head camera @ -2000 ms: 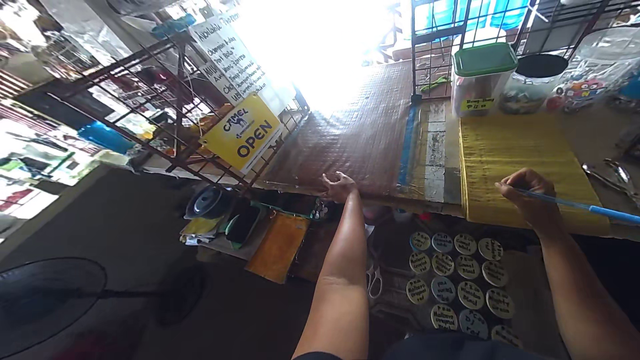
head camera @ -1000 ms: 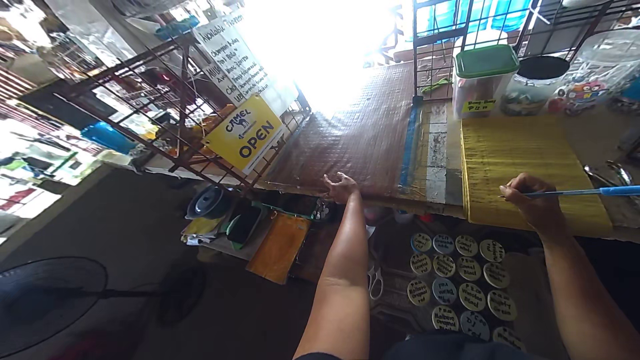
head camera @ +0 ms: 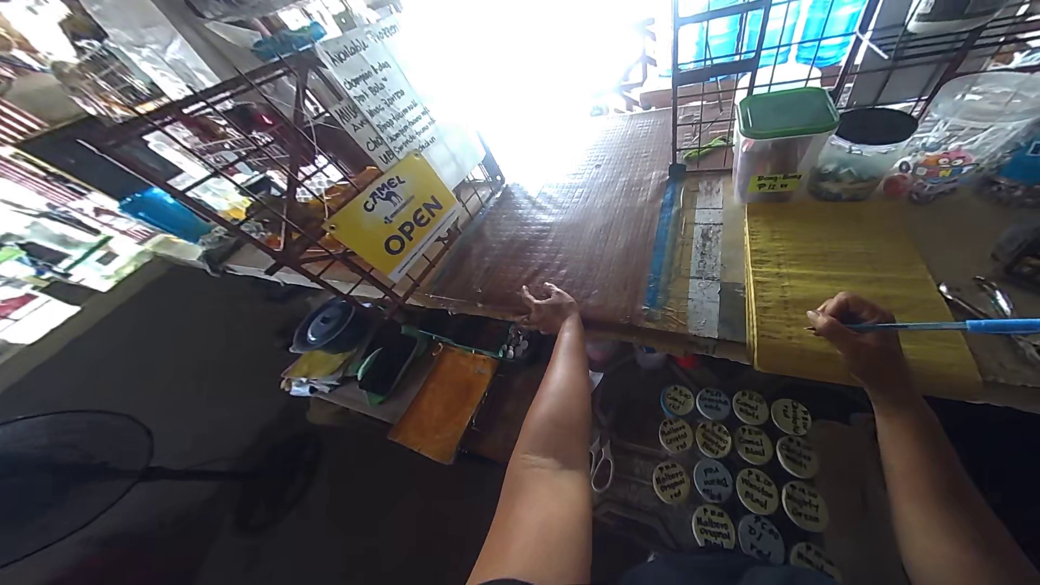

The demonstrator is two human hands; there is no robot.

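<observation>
My right hand (head camera: pixel 855 329) grips a thin blue stick-like tool (head camera: pixel 934 326), perhaps a pen, whose thicker blue end points right. That hand rests over a yellow pad of paper (head camera: pixel 837 252) with faint lines or writing on the counter. My left hand (head camera: pixel 549 309) lies at the front edge of the brown woven-pattern counter cover (head camera: pixel 569 219), fingers spread and holding nothing. Blue tape (head camera: pixel 662 252) runs along the cover's right side, between the two hands.
A green-lidded plastic container (head camera: pixel 784 142) and a black-lidded jar (head camera: pixel 865 154) stand behind the pad. A wire rack (head camera: pixel 301 162) with a yellow sign (head camera: pixel 396 215) is at left. Below the counter are round labelled lids (head camera: pixel 751 445), scissors (head camera: pixel 601 465) and an orange-brown pouch (head camera: pixel 445 402). A fan (head camera: pixel 73 479) stands lower left.
My right hand has shifted slightly on the yellow pad, and the blue tool lies at a flatter angle than two seconds ago. My left hand has stayed in place.
</observation>
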